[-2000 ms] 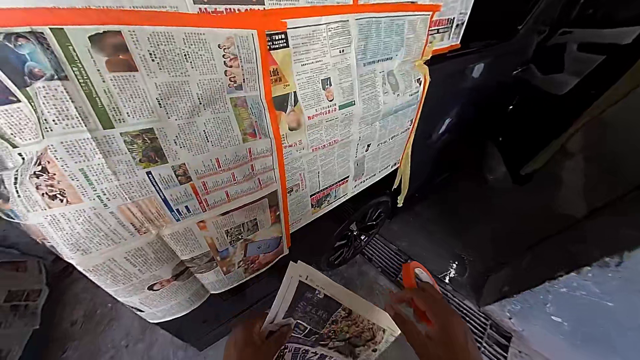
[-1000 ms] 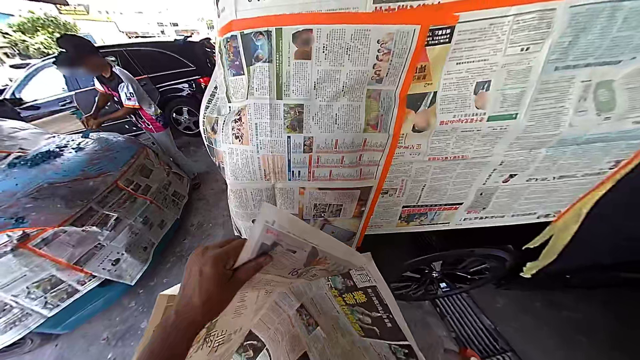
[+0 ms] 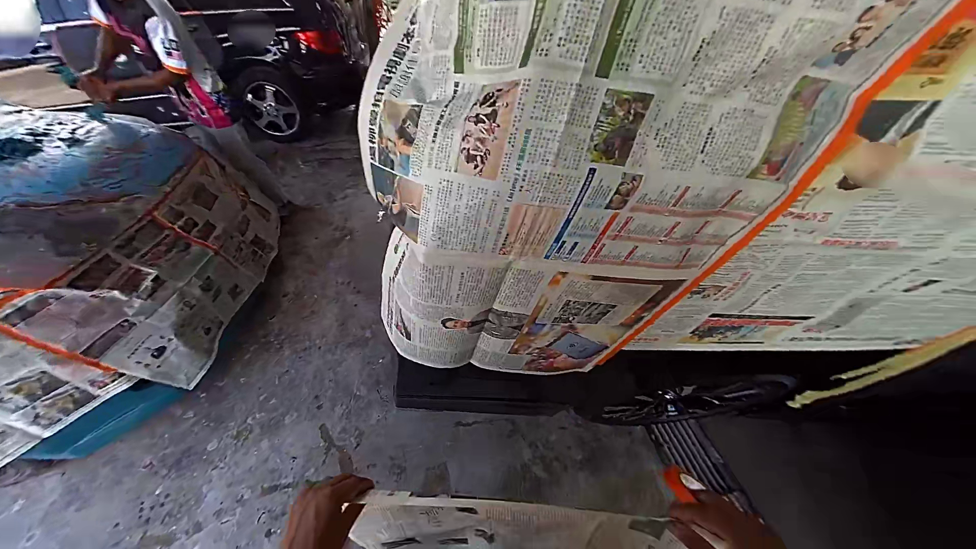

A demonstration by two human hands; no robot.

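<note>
Low in the view, a newspaper sheet [image 3: 503, 524] is stretched between my two hands. My left hand [image 3: 326, 509] grips its upper left corner. At the right corner, my right hand [image 3: 720, 518] pinches the sheet and also holds a roll of orange masking tape [image 3: 679, 485]. Beyond them stands a dark car, its side covered with newspaper sheets [image 3: 564, 168] joined by a strip of orange tape [image 3: 801, 187]. The lower edge of this paper hangs loose and curls at the left.
At the left stands a blue car [image 3: 84, 164], partly covered with taped newspaper. A person [image 3: 179, 69] works behind it, near a dark car with a silver wheel [image 3: 271, 103]. A metal floor grate [image 3: 701, 457] and a wheel [image 3: 686, 400] lie ahead at the right.
The newspaper in my hands has been spread out sideways between them; one second ago my left hand held it bunched and angled. The view has swung left and down.
</note>
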